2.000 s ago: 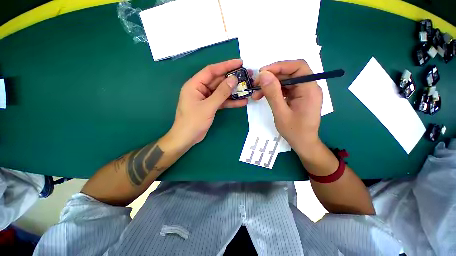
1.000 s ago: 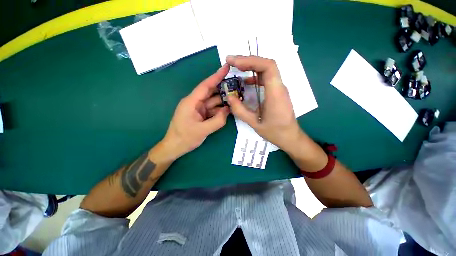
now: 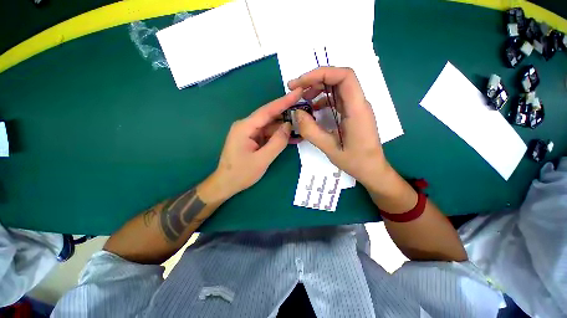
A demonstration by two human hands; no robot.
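A black rounded-square watch housing (image 3: 299, 116) is held between both hands, above the white sheets; fingers hide much of it. My left hand (image 3: 252, 144) grips its left side. My right hand (image 3: 348, 124) has its thumb on the housing's face and fingers at its upper edge. Tweezers (image 3: 330, 93) lie along the right palm, tips pointing away from me. A backing sheet (image 3: 318, 189) with rows of small grey marks lies just below the hands, near the bench edge.
White sheets (image 3: 336, 28) extend beyond the hands, with a white stack (image 3: 214, 46) and clear crumpled plastic (image 3: 147, 45) upper left. A slanted white sheet (image 3: 475, 121) and several black and white-silver units (image 3: 528, 110) lie right. Yellow edging (image 3: 93, 28) curves behind. People's sleeves show at both sides.
Since two seconds ago, the tweezers have swung from pointing at the housing to lying along my right palm. My right thumb has moved onto the housing, now more covered by fingers.
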